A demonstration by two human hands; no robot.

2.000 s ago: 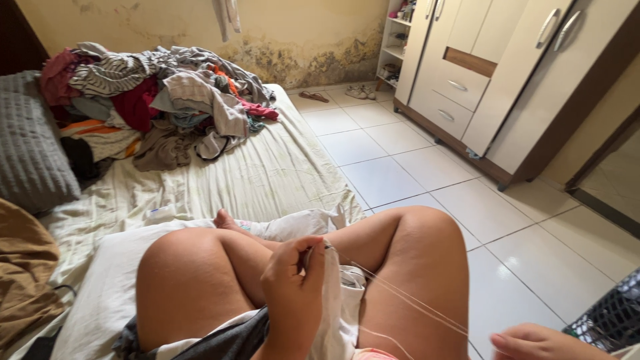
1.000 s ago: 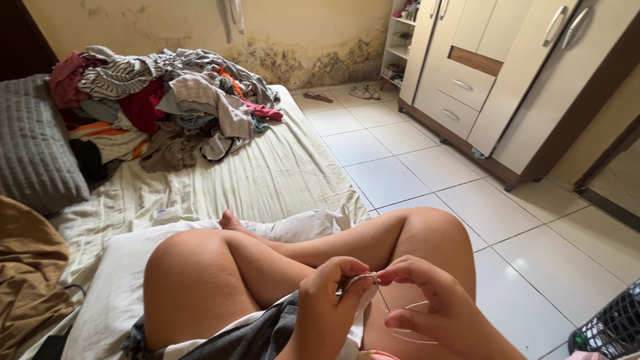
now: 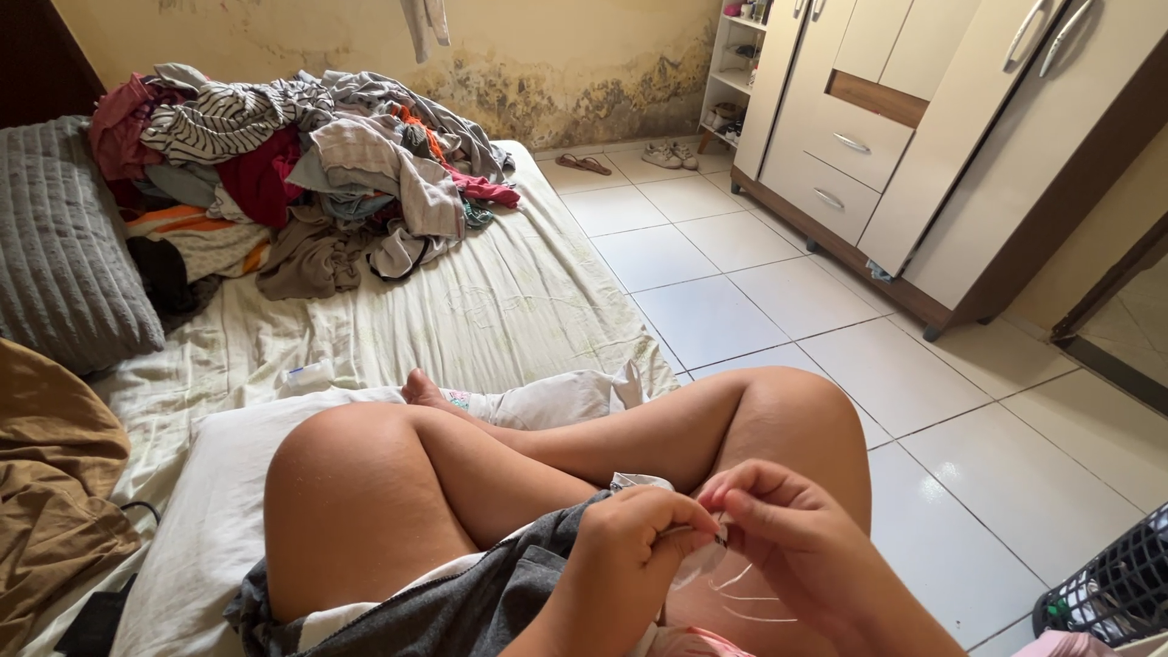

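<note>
My left hand (image 3: pixel 643 538) pinches the edge of a piece of white fabric (image 3: pixel 698 561) above my lap. Close against it, my right hand (image 3: pixel 776 516) has thumb and forefinger together at the same edge; what lies between those fingertips is too small to tell. Loose white thread (image 3: pixel 753 598) hangs in loops below the right hand. A small dark spot shows on the fabric between the hands. A grey and white garment (image 3: pixel 474 593) is spread over my lap beside the left forearm.
I sit cross-legged on a bed with a pale sheet (image 3: pixel 557 301). Heaped clothes (image 3: pixel 301 164) and a grey ribbed pillow (image 3: pixel 68 246) lie at the back left. A small clear container (image 3: pixel 308 374) is on the sheet. A black mesh basket (image 3: pixel 1109 584) stands at the lower right.
My right hand was out at the right with thread stretched two seconds ago, then came in to the left hand. A thin needle-like piece seen between the hands one second ago is now hidden.
</note>
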